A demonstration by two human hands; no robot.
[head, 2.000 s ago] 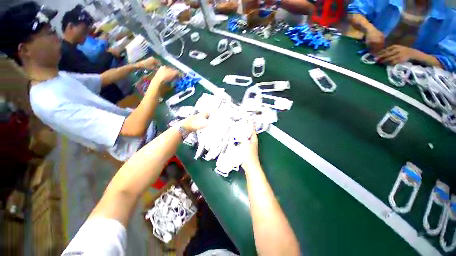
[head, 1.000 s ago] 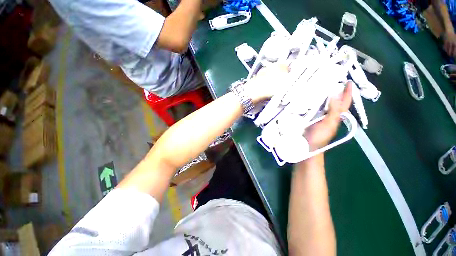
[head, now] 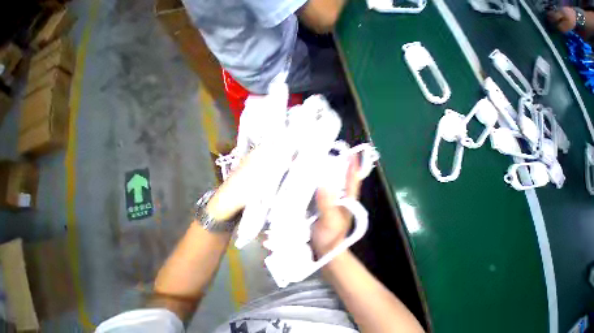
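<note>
A thick bundle of white housings (head: 293, 156) is held between my two hands, off the bench's left edge. My left hand (head: 231, 192), with a metal watch at the wrist, grips the bundle from its left side; its fingers are largely hidden. My right hand (head: 333, 224) grips it from the right, and one housing's open loop hangs around its lower side. The bundle is overexposed, so single pieces are hard to tell apart. More white housings (head: 521, 130) lie loosely piled on the green bench.
The green bench (head: 456, 240) has a white strip (head: 544, 260) along it. A seated person in a light shirt (head: 251, 39) is at the top, on a red stool (head: 236, 94). Cartons (head: 45, 107) stand on the floor at left. Another person's hand (head: 561, 19) and blue parts (head: 581, 58) are at upper right.
Both hands have lifted the bundle from the bench pile and moved it left, past the bench edge. Some housings stay behind on the bench. The view has turned left and down.
</note>
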